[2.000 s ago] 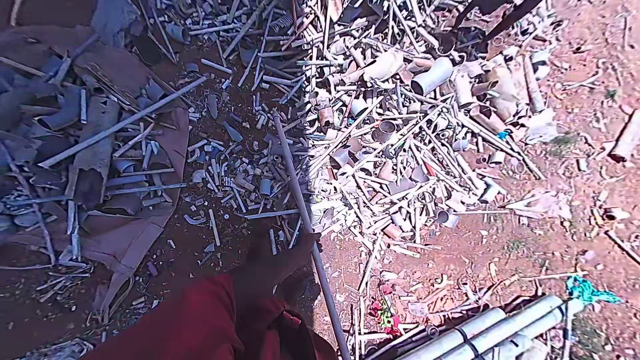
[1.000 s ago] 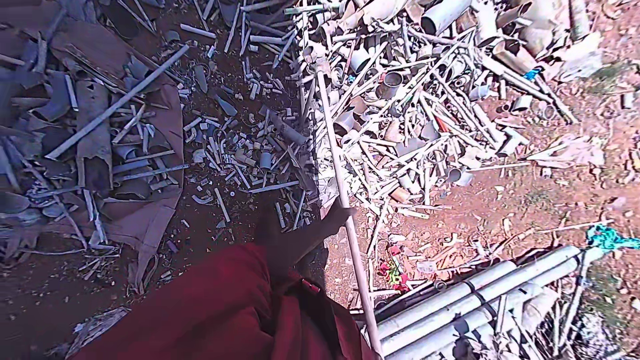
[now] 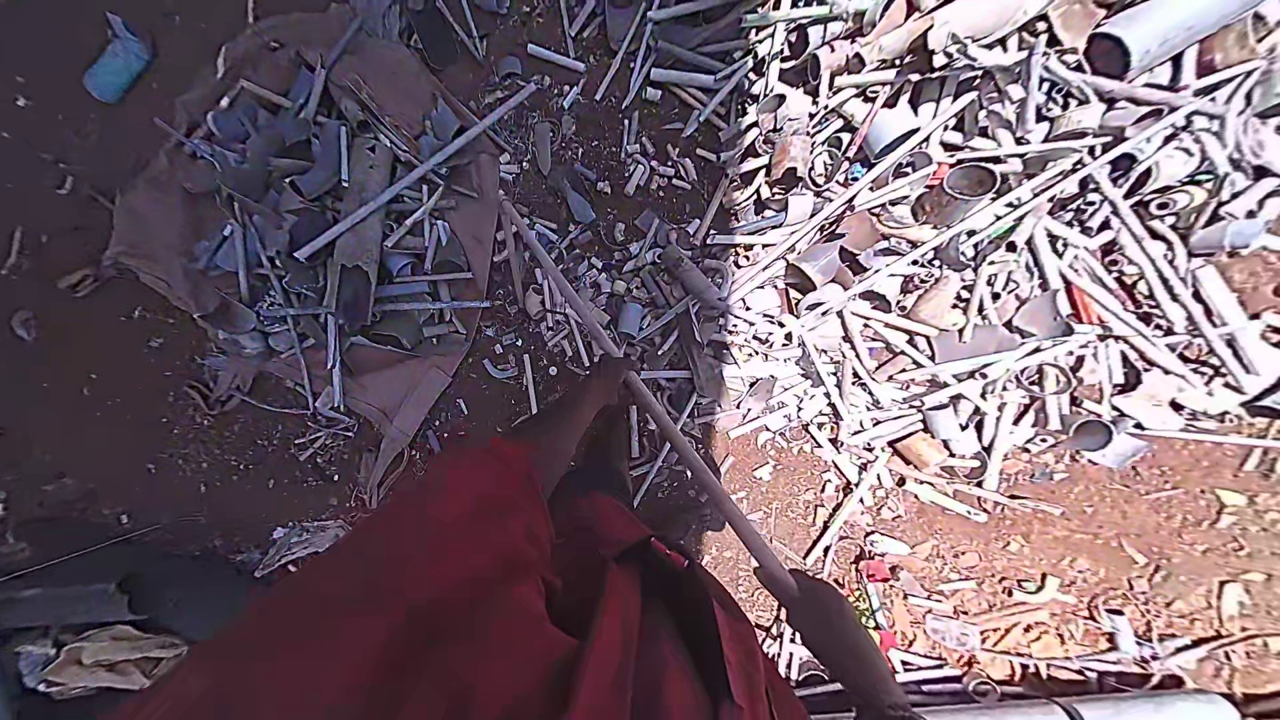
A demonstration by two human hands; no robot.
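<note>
My left hand [image 3: 610, 378] is closed around the middle of a long thin pole [image 3: 680, 440], which slants across the view from upper left to lower right. Near the pole's lower end, my right hand [image 3: 790, 590] grips it too. The pole's far tip lies over small pipe offcuts [image 3: 630, 318] on the shaded ground, beside a brown cloth sheet [image 3: 400, 390] heaped with pipe pieces. A longer pale pipe [image 3: 418, 172] rests across that heap. My red sleeve and garment cover the lower middle.
A large sunlit heap of broken pipes [image 3: 960, 330] spreads over the right side. A wide pipe [image 3: 1170, 40] lies at the top right. Several larger pipes [image 3: 1100, 706] lie at the bottom right edge. A bluish container [image 3: 117, 62] sits at the upper left.
The pole's far tip has swung left, from the edge of the sunlit heap to the shaded offcuts. My right hand has come into view on the pole's lower part.
</note>
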